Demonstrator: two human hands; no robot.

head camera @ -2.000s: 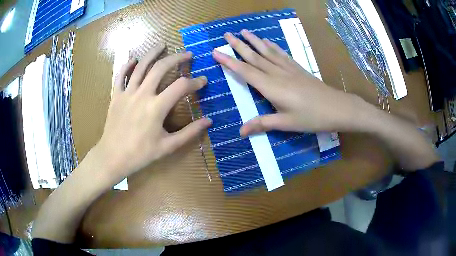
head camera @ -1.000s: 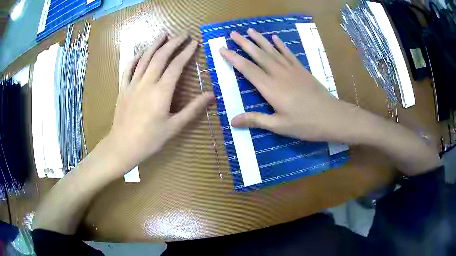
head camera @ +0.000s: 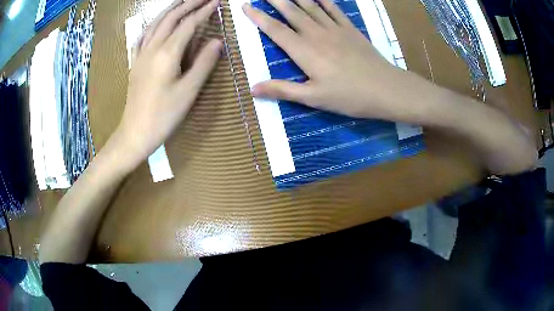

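The blue cell block (head camera: 340,143) lies on the brown tabletop, its top cut off by the picture's edge. A white strip (head camera: 271,130) lies along its left edge; another white strip (head camera: 384,30) lies along its right side, partly under my right hand. My right hand (head camera: 340,67) rests flat on the block, fingers spread, thumb and index tips on the left strip. My left hand (head camera: 164,79) lies left of the block, over a loose white strip (head camera: 160,165), fingertips near the top edge. Whether it grips that strip is hidden. A thin silver ribbon (head camera: 246,121) lies just left of the block.
At left are a stack of white strips (head camera: 48,115), a bundle of long cut ribbons (head camera: 78,103) and a dark stack of cell strings (head camera: 12,146). At right are loose short ribbons (head camera: 458,36), a white strip (head camera: 489,45) and a black object with a pale square (head camera: 505,27).
The white strip under my right hand has shifted from the block's middle to its left edge. My left hand has moved off the block's edge, leftward. The view has tilted lower.
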